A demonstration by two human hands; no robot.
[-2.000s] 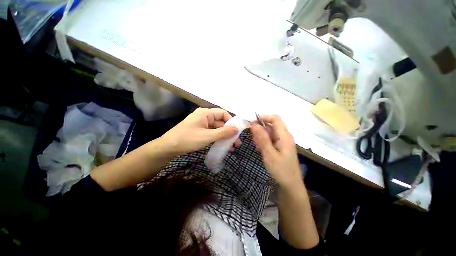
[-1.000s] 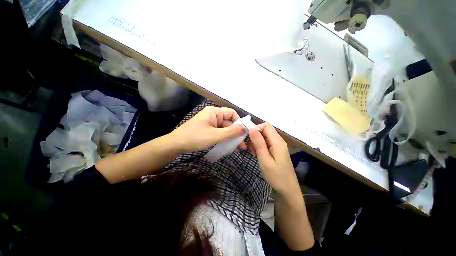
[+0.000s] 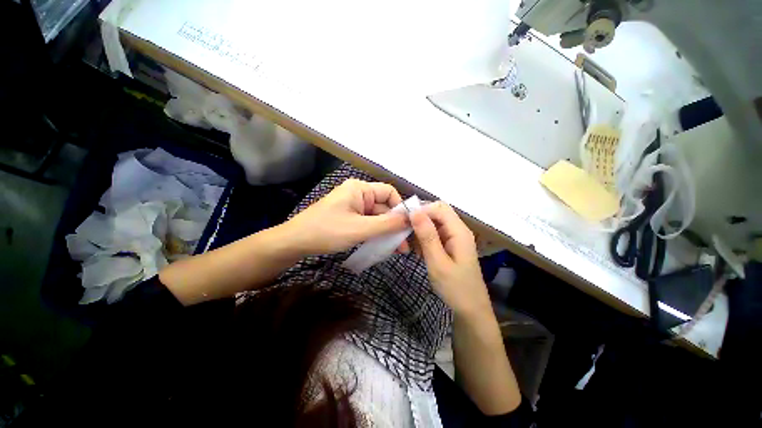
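A small sheer white fabric piece (image 3: 378, 249) is held over my checked lap, just off the table's front edge. My left hand (image 3: 355, 216) pinches it between thumb and fingers, and its free end hangs down to the left. My right hand (image 3: 444, 242) pinches the upper right end of the same piece. The fingertips of both hands nearly meet there and hide part of the fabric. Whether a tool is in the right hand cannot be told.
The white table (image 3: 334, 100) bears the sewing machine (image 3: 652, 50) at upper right. Right of the needle lie a plain yellow card (image 3: 580, 192), a printed yellow ticket (image 3: 601, 155), white strips (image 3: 678, 191) and black shears (image 3: 642, 238). Cut pieces (image 3: 138, 221) fill a dark blue bin at left.
The view has shifted, so the table and machine sit farther right. The dark metal tip seen at my right fingers earlier no longer shows. The fingertips have drawn closer together on the fabric.
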